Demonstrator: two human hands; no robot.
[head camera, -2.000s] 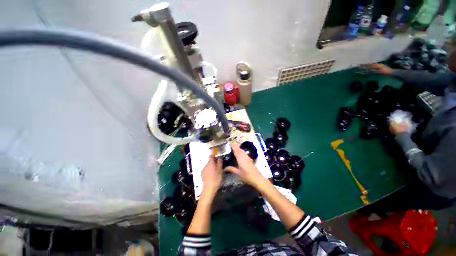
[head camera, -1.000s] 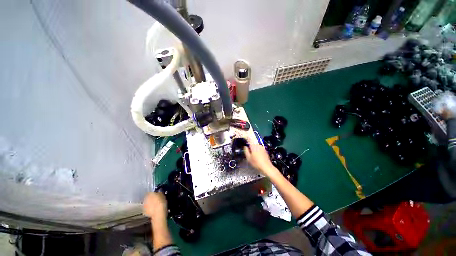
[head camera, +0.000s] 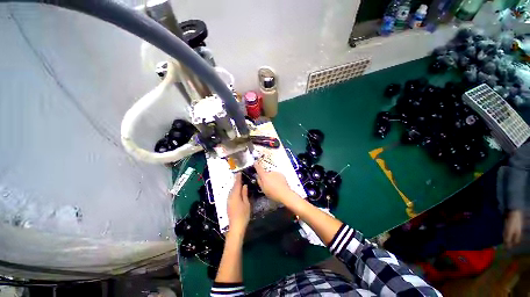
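The press head (head camera: 218, 125) stands over the speckled top of the machine base (head camera: 285, 168). My left hand (head camera: 238, 204) and my right hand (head camera: 273, 184) are together just below the press head. A black round unit (head camera: 251, 181) shows between them, partly hidden by the fingers. Both hands seem to hold it at the fixture, which is hidden. More black units lie left of the base (head camera: 194, 229) and right of it (head camera: 314, 188), some with thin pale wires.
A grey hose (head camera: 174, 43) crosses the view and a white hose (head camera: 135, 130) loops at left. A red-and-black tool (head camera: 264, 141) lies on the box top. A red-capped container (head camera: 251, 105) and beige flask (head camera: 268, 96) stand by the wall. A gridded tray (head camera: 497, 113) and coworker's hand (head camera: 513, 227) are right.
My left hand has moved from the units at left to below the press head. My right hand is now beside it. The coworker's hand has left the tray and hangs lower.
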